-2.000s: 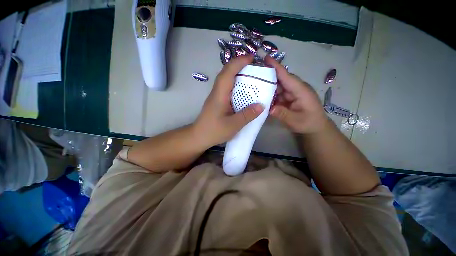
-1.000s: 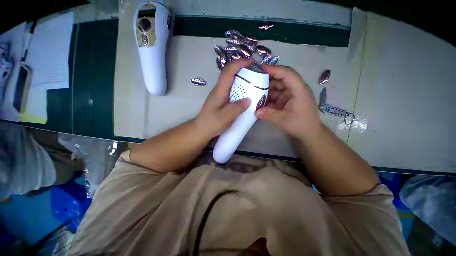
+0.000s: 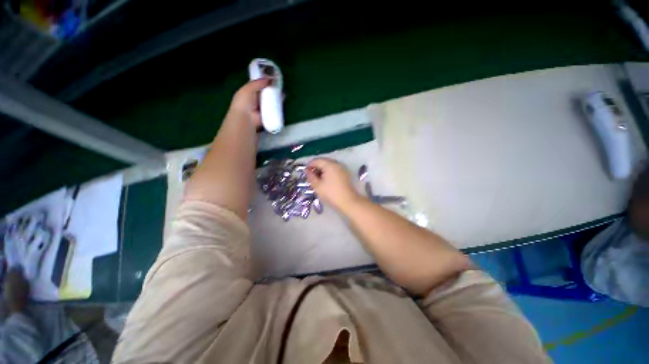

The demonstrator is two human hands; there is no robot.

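My left hand [image 3: 251, 101] is stretched far forward and holds a white handset [image 3: 271, 110] over the green conveyor belt, its panel end pointing away from me. My right hand [image 3: 331, 182] is at the right edge of a pile of shiny oval pieces [image 3: 282, 187] on the pale mat. Its fingertips are close together; blur hides whether a piece is between them. A single oval piece [image 3: 363, 172] lies just right of this hand.
A thin metal strip [image 3: 386, 200] lies right of my hand. Another handset [image 3: 189, 169] is mostly hidden by my left arm. One more handset [image 3: 610, 135] lies far right, near another person [image 3: 626, 245]. Papers [image 3: 97, 213] and a dark phone-like rectangle [image 3: 62, 260] are at left.
The handset has gone from in front of me to over the belt in my left hand. My right hand has let go of it and moved to the pile. The view has shifted forward.
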